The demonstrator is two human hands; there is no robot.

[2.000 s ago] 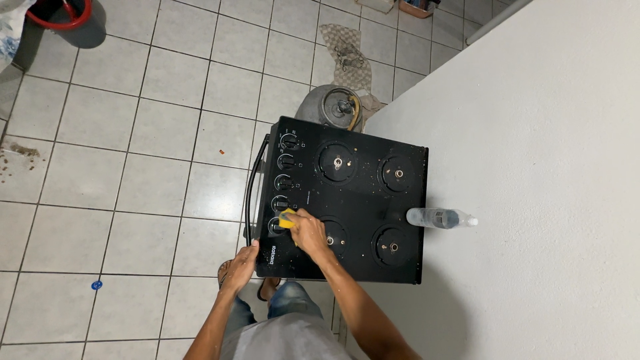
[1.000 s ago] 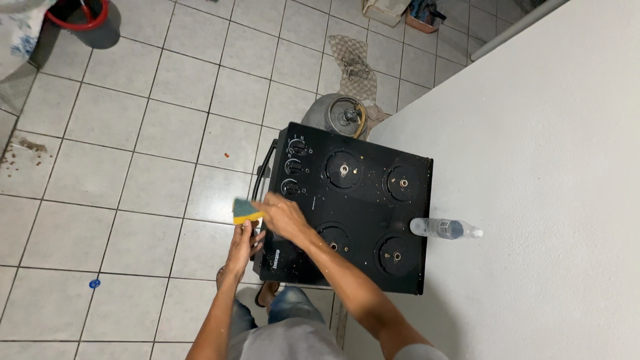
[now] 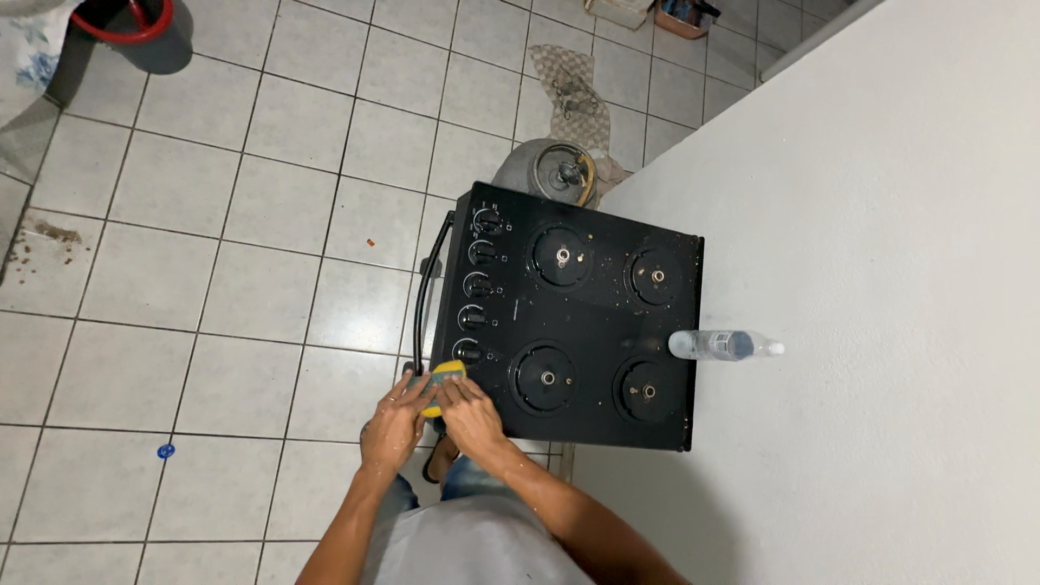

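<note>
A yellow and green scouring sponge (image 3: 449, 369) is between my two hands at the near front corner of a black gas stove (image 3: 601, 325). My right hand (image 3: 470, 414) grips it from the right, above the stovetop's edge. My left hand (image 3: 396, 426) has its fingers on the sponge's left side, just outside the stove front; whether it also holds a knob is hidden. Control knobs (image 3: 478, 285) run along the front edge, beside the oven door handle (image 3: 422, 296). Crumbs and spots dot the stovetop around the uncovered burner openings (image 3: 563, 256).
A clear plastic bottle (image 3: 715, 345) stands at the stove's back edge by the white wall (image 3: 853, 244). Beyond the stove are a gas cylinder (image 3: 536, 171) and a patterned cloth (image 3: 581, 106). A bucket with a red rim (image 3: 158, 41) stands far left; a blue cap (image 3: 166, 451) lies on the tiles.
The sponge was on the knob area two seconds ago, then left of the stove front one second ago. Now it is at the front corner, with both hands close together on it.
</note>
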